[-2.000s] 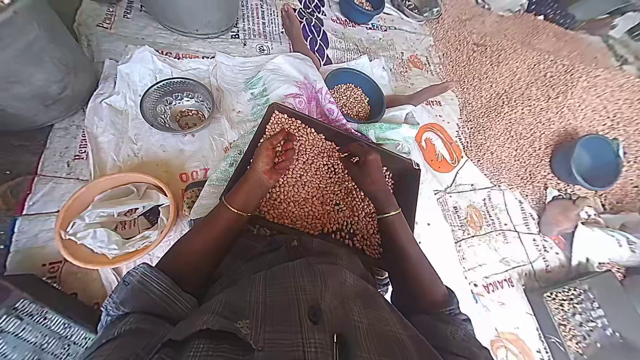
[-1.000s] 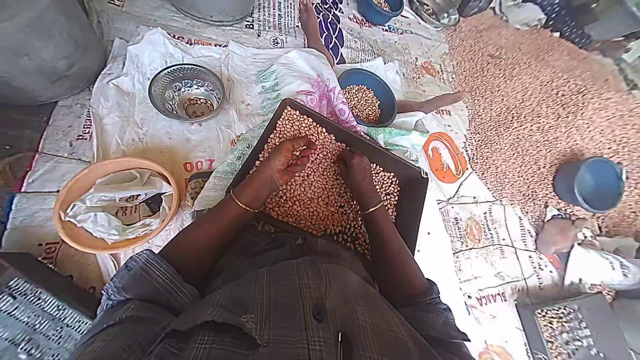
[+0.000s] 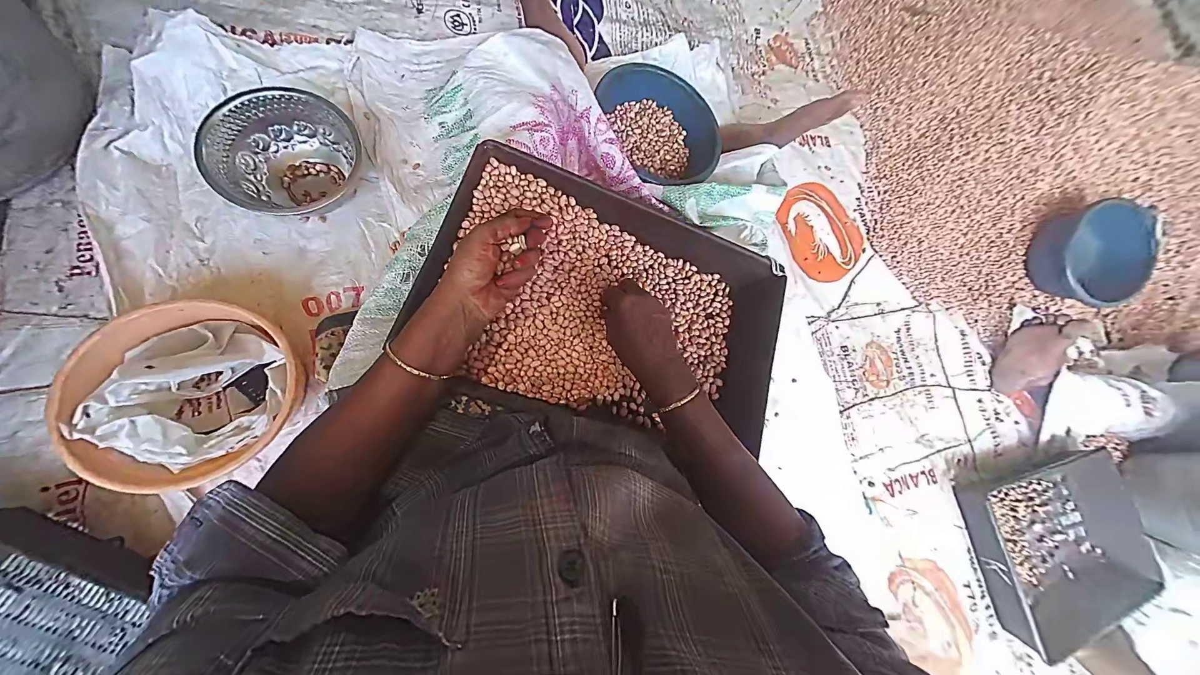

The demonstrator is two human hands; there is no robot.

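A dark rectangular tray (image 3: 764,309) lies tilted across my lap, largely covered with shelled peanuts (image 3: 553,319). My left hand (image 3: 497,262), palm up over the tray's left part, has its fingers curled around a few pale kernels. My right hand (image 3: 642,328) is lowered onto the peanuts right of the middle, knuckles up and fingertips bunched together; what lies under the fingertips is hidden. Each wrist wears a thin gold-coloured bangle. Beyond the tray's far edge is a blue bowl (image 3: 703,122) part filled with peanuts.
A patterned metal bowl (image 3: 220,155) with a few kernels and an orange basin (image 3: 70,403) with a white sack stand at left. At right are a large peanut heap (image 3: 966,122), a blue bucket (image 3: 1106,253), another person's hand (image 3: 1031,356) and a second dark tray (image 3: 1087,591). Another person's bare leg extends beyond the blue bowl.
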